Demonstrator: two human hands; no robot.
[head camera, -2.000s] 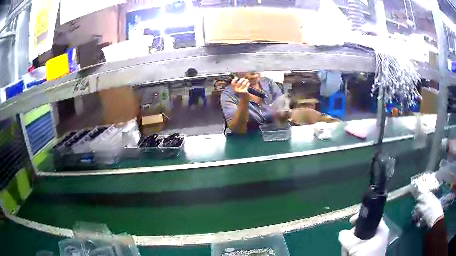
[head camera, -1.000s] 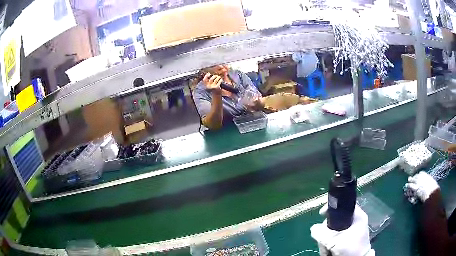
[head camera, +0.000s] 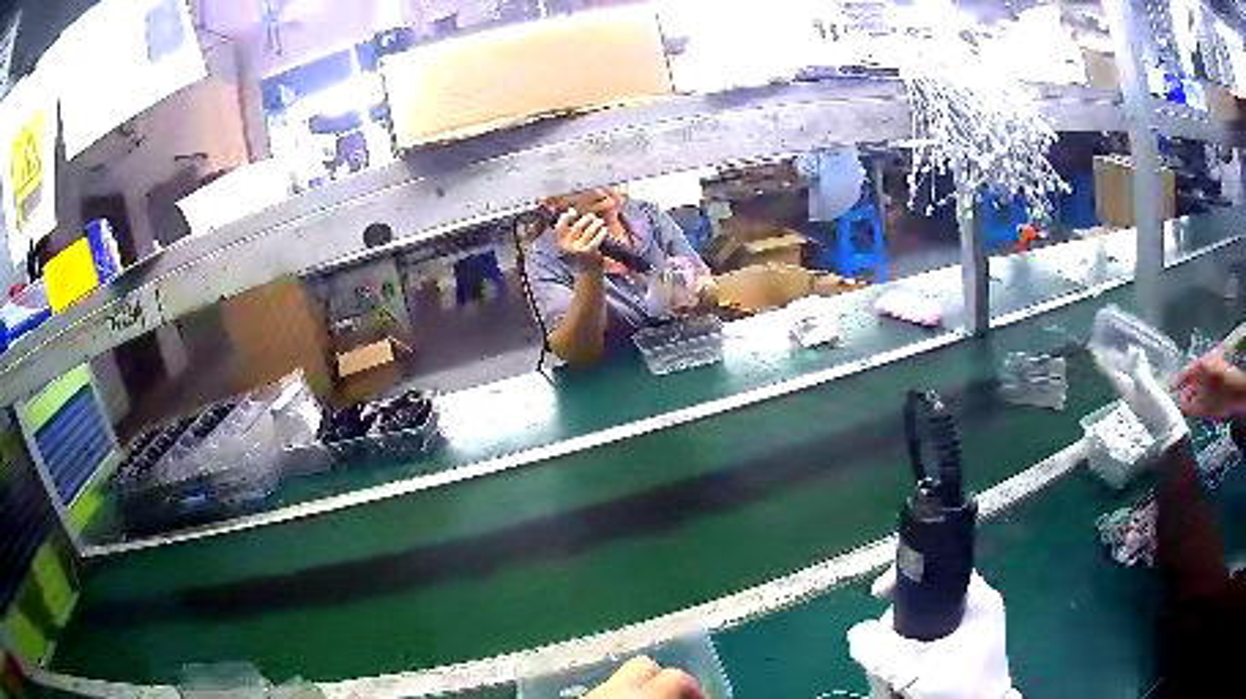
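The black electric screwdriver (head camera: 935, 563) stands upright, with a pale label on its side and a black loop at its top. My right hand (head camera: 940, 649), in a white glove, is closed around its lower part. My left hand (head camera: 648, 680) shows only as bare fingers at the bottom edge, over the clear screw bin (head camera: 700, 655). The fingers cover part of the bin; its contents and anything in the fingertips cannot be made out.
The green belt (head camera: 547, 533) runs across behind a pale rail (head camera: 806, 574). At right, a neighbour's gloved hand holds a clear container (head camera: 1134, 344) above the parts box (head camera: 1123, 444). A small clear box (head camera: 1034, 381) sits on the belt. A person (head camera: 601, 280) works opposite.
My left fingers have come into view over the screw bin. The neighbour's gloved hand has moved up with a clear container. My right hand and the screwdriver have barely moved since one second ago.
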